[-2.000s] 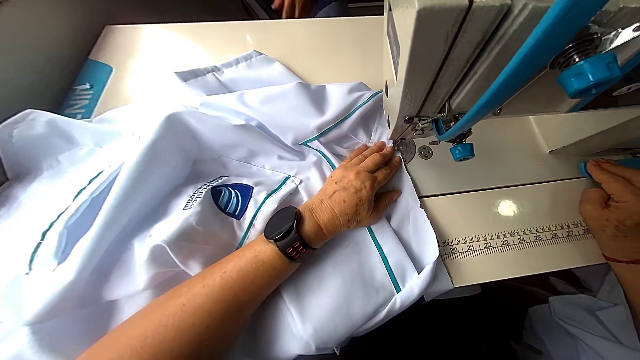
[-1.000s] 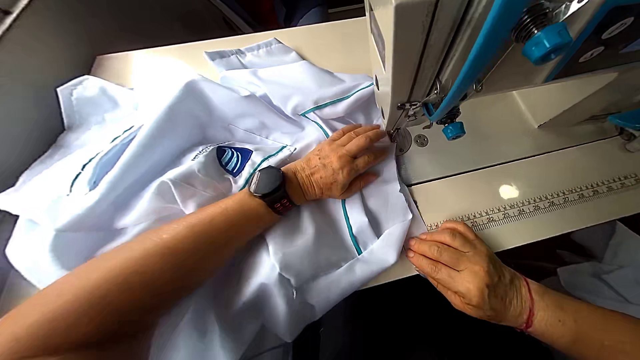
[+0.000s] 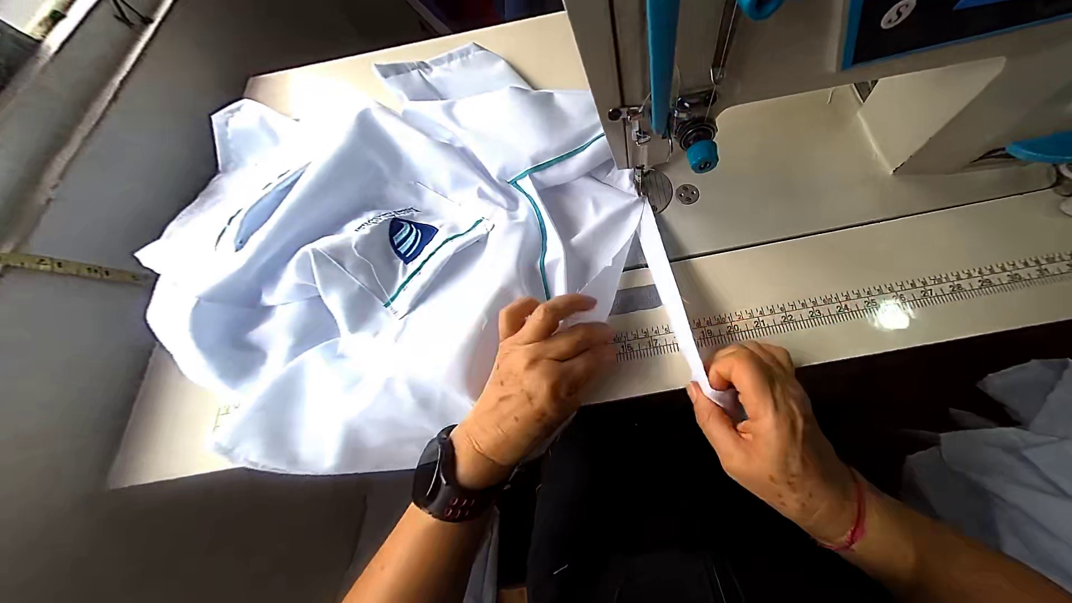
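Note:
A white garment [image 3: 335,276] with teal piping and a blue embroidered badge [image 3: 413,239] lies bunched on the sewing table. Its right corner runs to the needle area [image 3: 643,180] of an industrial sewing machine [image 3: 787,50]. From there a narrow white fabric strip [image 3: 670,285] stretches down to my right hand [image 3: 758,419], which pinches its lower end between thumb and fingers. My left hand [image 3: 544,368], with a black watch at the wrist, is at the garment's lower right edge, fingers curled over the cloth; whether they grip it is hidden.
A printed ruler scale [image 3: 837,310] runs along the table's front edge. More white fabric [image 3: 997,469] lies low at the right. A measuring tape [image 3: 71,268] extends at the left. The machine's blue thumb knob [image 3: 703,156] sits above the bed.
My left hand has moved from beside the needle down to the garment's front edge. My right hand has left the garment's lower corner and holds the strip, which was not visible earlier.

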